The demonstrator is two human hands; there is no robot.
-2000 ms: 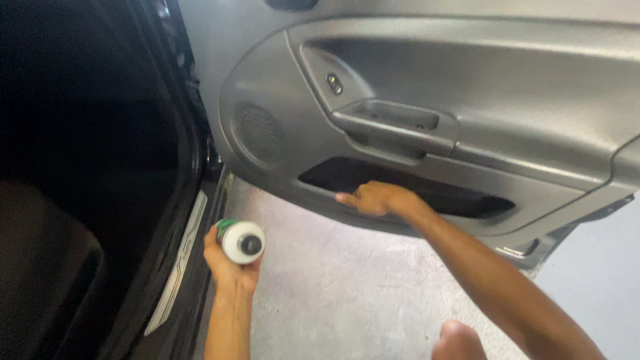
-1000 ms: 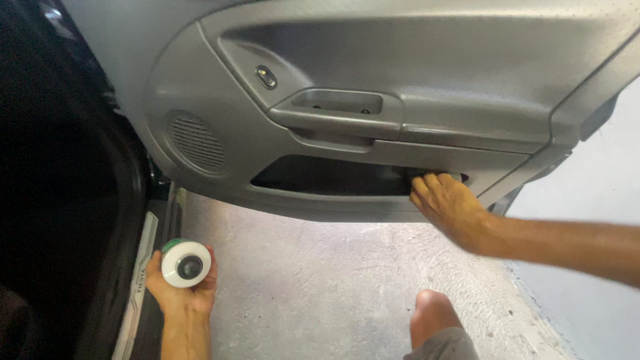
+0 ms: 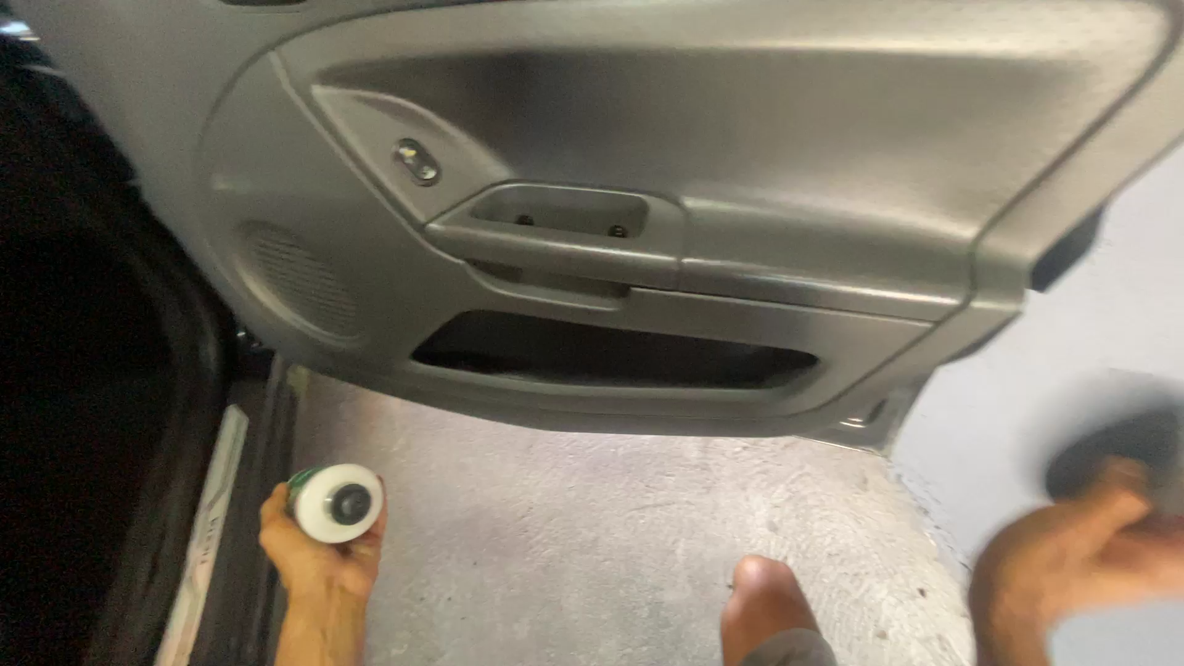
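Observation:
My left hand (image 3: 319, 550) is wrapped around a white bottle (image 3: 324, 490) with a black cap and a green label, its capped end facing the camera, beside the car's door sill. At the right edge my right hand (image 3: 1101, 518) holds a dark round thing (image 3: 1115, 444), blurred, perhaps an applicator pad; its exact kind cannot be told. Between and above the hands stands the grey inner door panel (image 3: 786, 139) of an open car door, with a pull handle (image 3: 573, 254), a lever (image 3: 416, 162), a speaker grille (image 3: 301, 277) and a long storage pocket (image 3: 610, 351).
A sill plate (image 3: 208, 536) with lettering runs along the dark car opening at the left. Below the door lies a rough concrete floor (image 3: 555, 536). My bare knee (image 3: 768, 592) shows at the bottom, and a pale wall or surface (image 3: 1064, 351) lies at the right.
My right hand has left the door pocket, where it was a second ago, and moved right, away from the panel. The left hand still holds the bottle.

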